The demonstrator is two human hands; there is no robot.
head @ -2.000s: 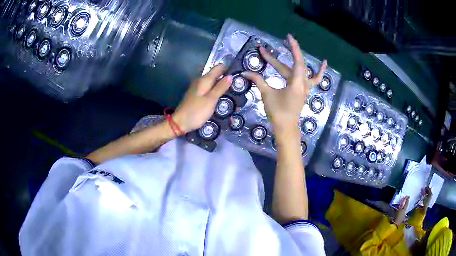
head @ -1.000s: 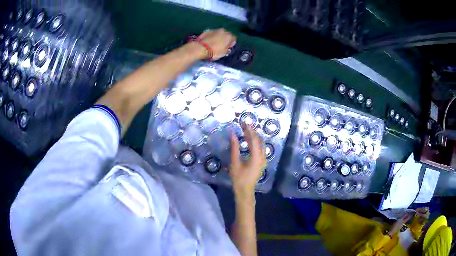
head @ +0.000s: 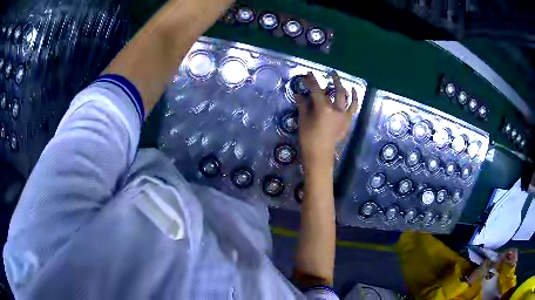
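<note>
My right hand [head: 321,111] is over the upper right of the clear blister tray [head: 202,126], fingers spread and pointing down at a lens unit [head: 300,85]; whether it grips that unit cannot be told. Other lens units [head: 241,176] sit in the tray's near row and right side; the other pockets show only glare. A black holder strip [head: 281,24] with a row of lens units lies on the green surface beyond the tray. My left forearm reaches over the tray's upper left; the left hand is cut off by the top edge.
A second blister tray [head: 381,170] with lens units lies to the right. More filled holder strips [head: 464,100] lie beyond it. A blurred tray stack [head: 64,76] is at the left. A person in yellow [head: 431,263] is at the lower right, near white papers [head: 504,217].
The holder strip has gone from my left hand to the green surface. My left hand has moved up out of view. My right hand has moved up to the tray's far right part.
</note>
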